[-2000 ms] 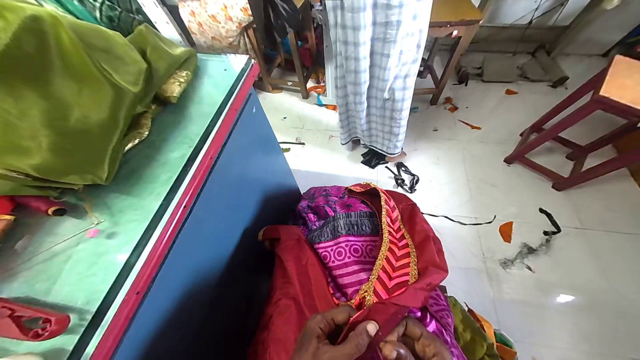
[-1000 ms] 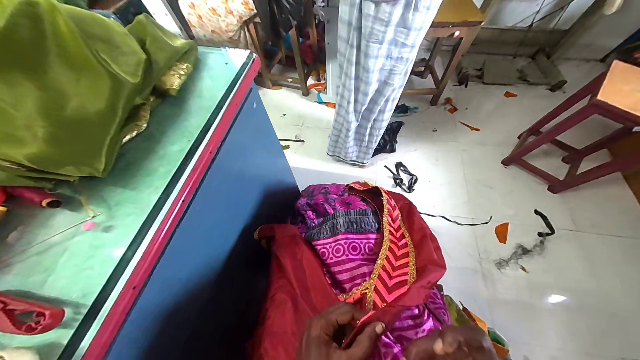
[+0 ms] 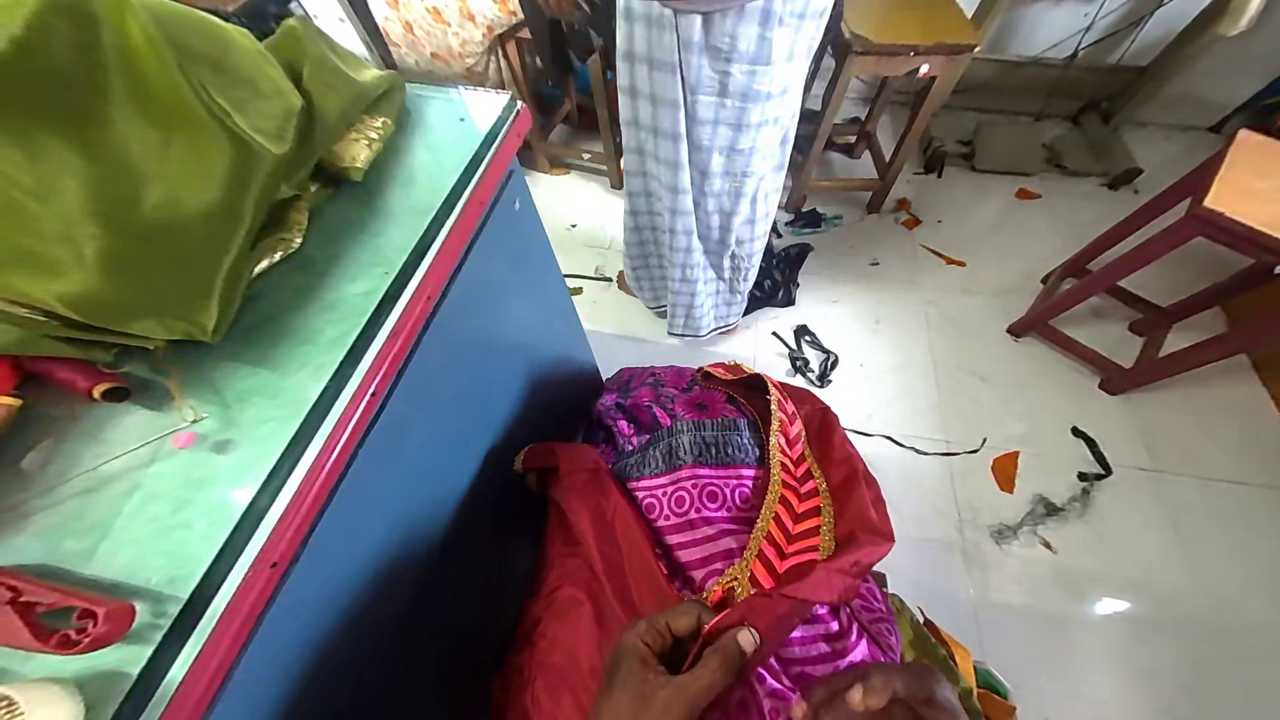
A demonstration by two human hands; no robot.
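My left hand (image 3: 680,655) pinches the edge of a red garment (image 3: 600,530) between thumb and fingers, just below its neck trim. The trim (image 3: 790,490) is an orange-red chevron band with gold borders. Beneath the garment lies purple and magenta patterned cloth (image 3: 695,500), spread over the lap. My right hand (image 3: 875,692) is at the bottom edge of the view, just right of the left one, partly cut off and blurred; whether it holds anything cannot be told.
A glass-topped blue counter (image 3: 450,350) with a red edge stands at left, bearing green cloth (image 3: 150,170), a thread spool (image 3: 85,380) and a red plastic object (image 3: 60,612). A person in a checked wrap (image 3: 710,170) stands ahead. Stools (image 3: 1180,260) and fabric scraps (image 3: 1005,470) are on the floor.
My right hand, beside the left on the red cloth two seconds ago, has moved away to the right. The person ahead has shifted their stance.
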